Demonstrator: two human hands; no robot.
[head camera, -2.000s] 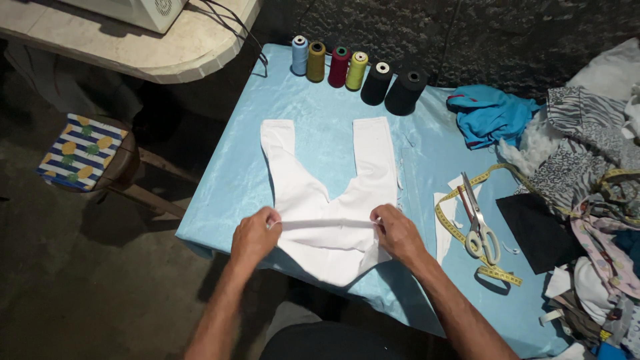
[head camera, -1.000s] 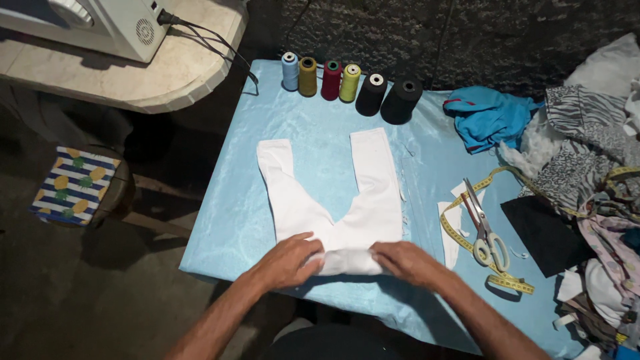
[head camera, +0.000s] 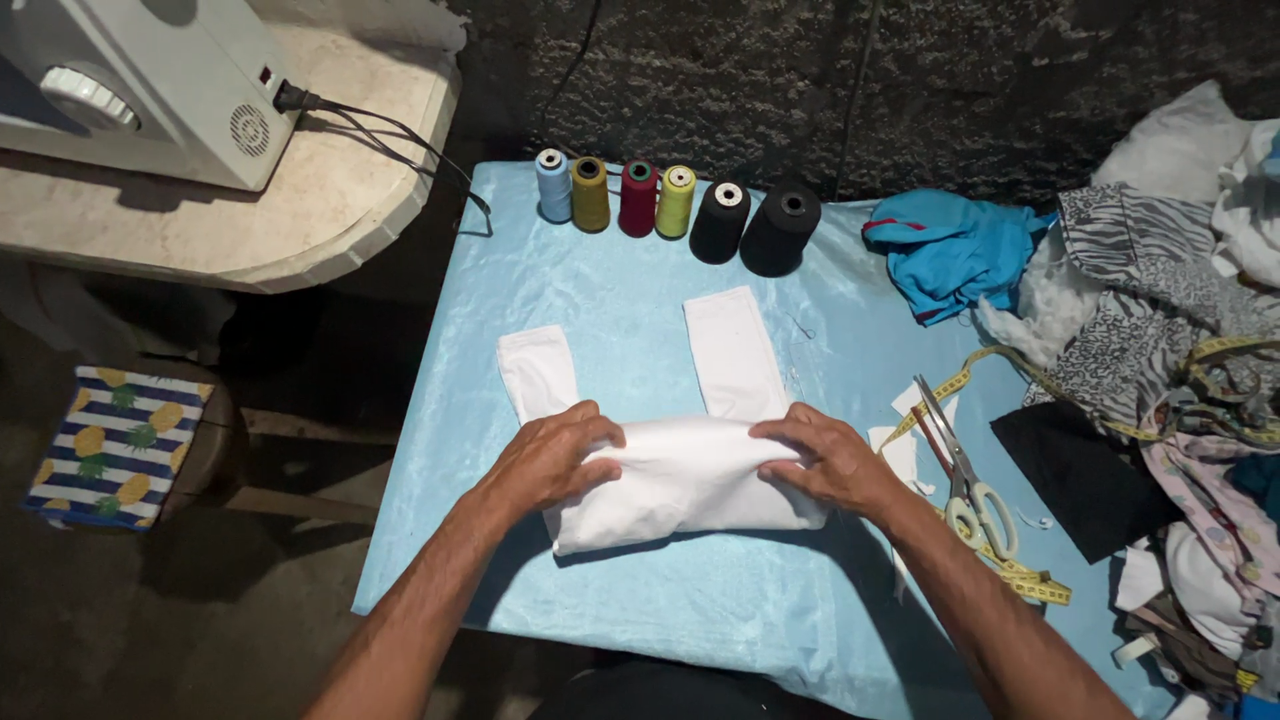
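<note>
A white fabric garment piece (head camera: 690, 485) lies on a table covered in light blue cloth, its lower part folded up and two straps pointing away from me. My left hand (head camera: 555, 455) grips the left end of the fold, thumb below and fingers on top. At the fold's right end, my right hand (head camera: 825, 460) pinches the fabric between thumb and fingers. To the right of that hand lie scissors (head camera: 965, 480) with pale handles, among white scraps (head camera: 897, 455) and a yellow tape measure (head camera: 1030, 582).
Several thread cones (head camera: 637, 200) line the table's back edge. Blue cloth (head camera: 955, 250), black fabric (head camera: 1085, 480) and heaped patterned fabrics (head camera: 1130, 340) lie at right. A sewing machine (head camera: 190, 90) stands on a counter at left, above a stool with a pineapple-print cover (head camera: 118, 450).
The garment's lower part, spread out two seconds ago, is now folded up over the base of the straps. Both hands have moved away from me with the fold.
</note>
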